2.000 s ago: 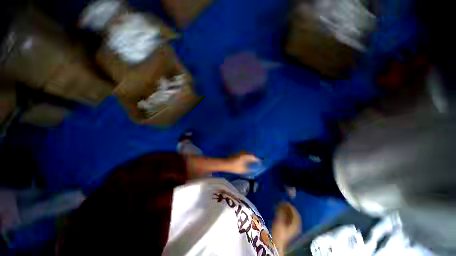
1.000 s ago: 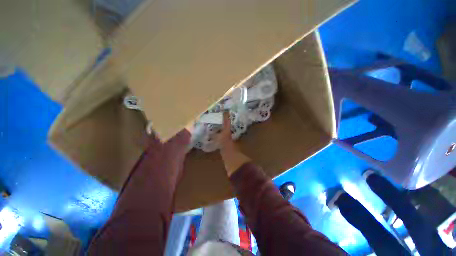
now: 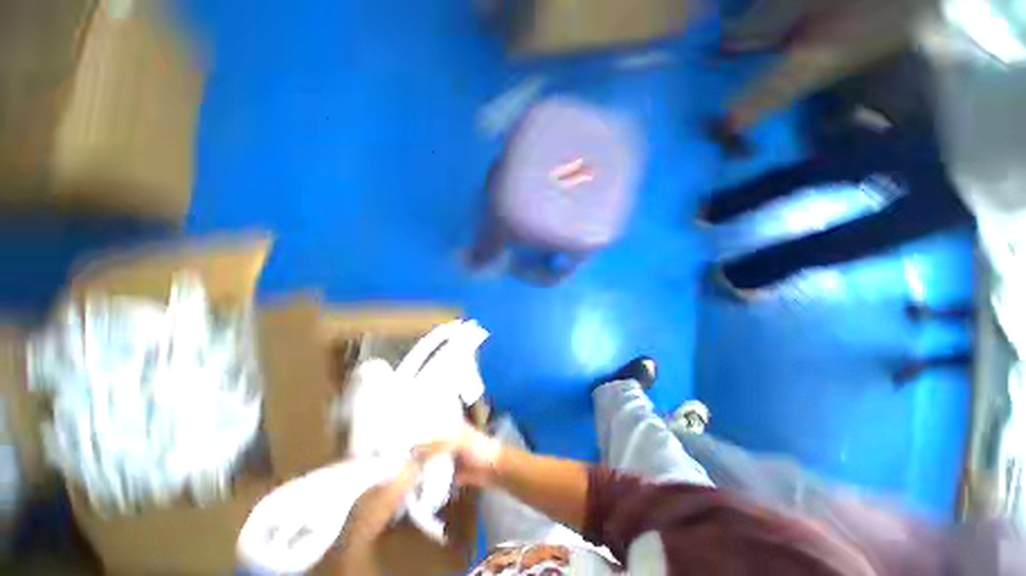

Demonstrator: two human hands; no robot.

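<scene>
My right hand (image 3: 464,452), at the lower middle, is closed on a bundle of white plastic shells (image 3: 411,405). My left hand (image 3: 377,512), blurred and partly covered, is against the lower part of the bundle, where one long shell with a rounded end (image 3: 287,523) sticks out to the lower left. The fingers are hard to make out. The bundle is above an open brown carton (image 3: 394,322), whose inside is mostly hidden by the shells and my hands.
A second open carton (image 3: 287,394) to the left is heaped with white pieces (image 3: 152,394). More cartons stand at the upper left and top. A pale purple stool (image 3: 568,174) stands on the blue floor (image 3: 338,146). A person's dark-clothed legs (image 3: 821,231) stretch in from the right.
My hands have come up out of the carton holding the bundle of white shells. The view has swung, now showing the stool from above and a second filled carton at the left.
</scene>
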